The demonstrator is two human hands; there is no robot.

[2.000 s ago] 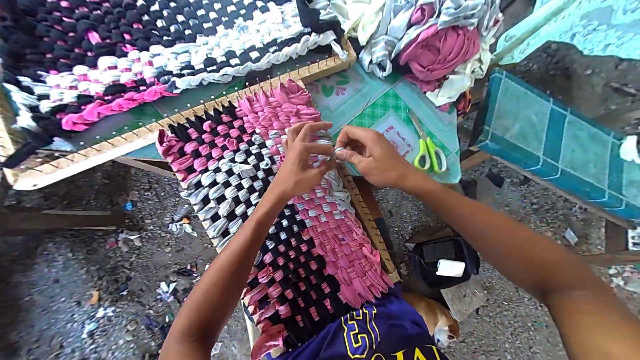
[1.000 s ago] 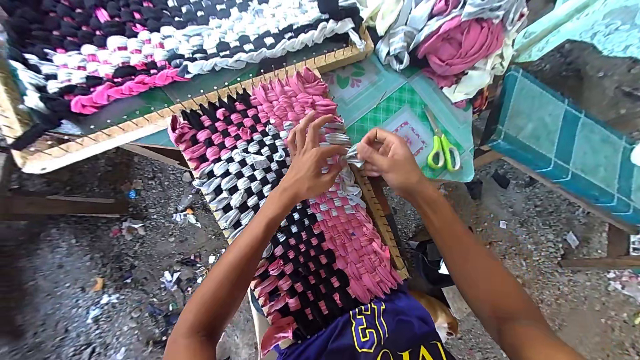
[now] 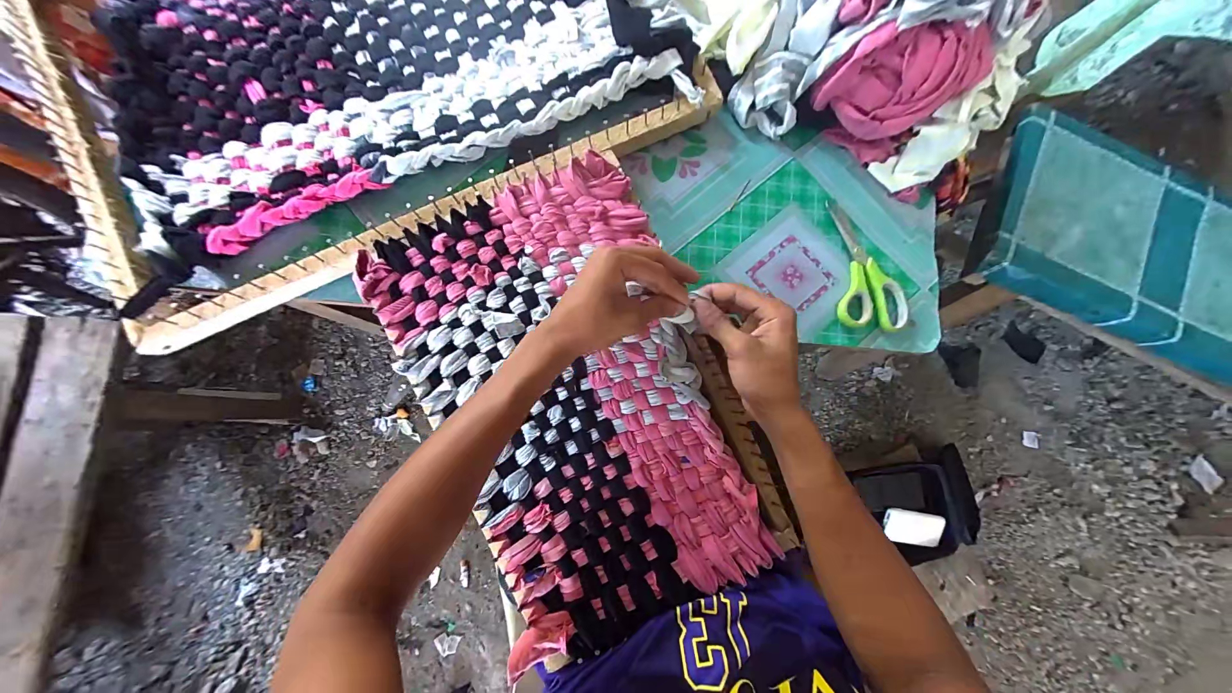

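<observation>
A mat woven from pink, black and grey fabric strips (image 3: 664,452) lies on a wooden frame with nails (image 3: 741,423), partly over my lap. At the mat's right edge, my left hand (image 3: 630,294) and my right hand (image 3: 756,342) meet, pinching a pale grey fabric strip (image 3: 685,313) between their fingertips. Both hands partly hide the strip. Scissors with lime-green handles (image 3: 871,294) lie on the patterned green table cover (image 3: 731,231), right of my right hand.
A larger woven mat (image 3: 385,87) on a nailed wooden frame (image 3: 279,289) fills the upper left. Bundled pink, grey and cream fabric (image 3: 895,77) sits at the table's top. A teal-covered surface (image 3: 1107,231) stands right, and a dark bag (image 3: 924,500) lies on the gravel ground below.
My two hands stay at the mat's right edge, with their fingers shifting on the grey strip. The scissors and the mat have not plainly moved.
</observation>
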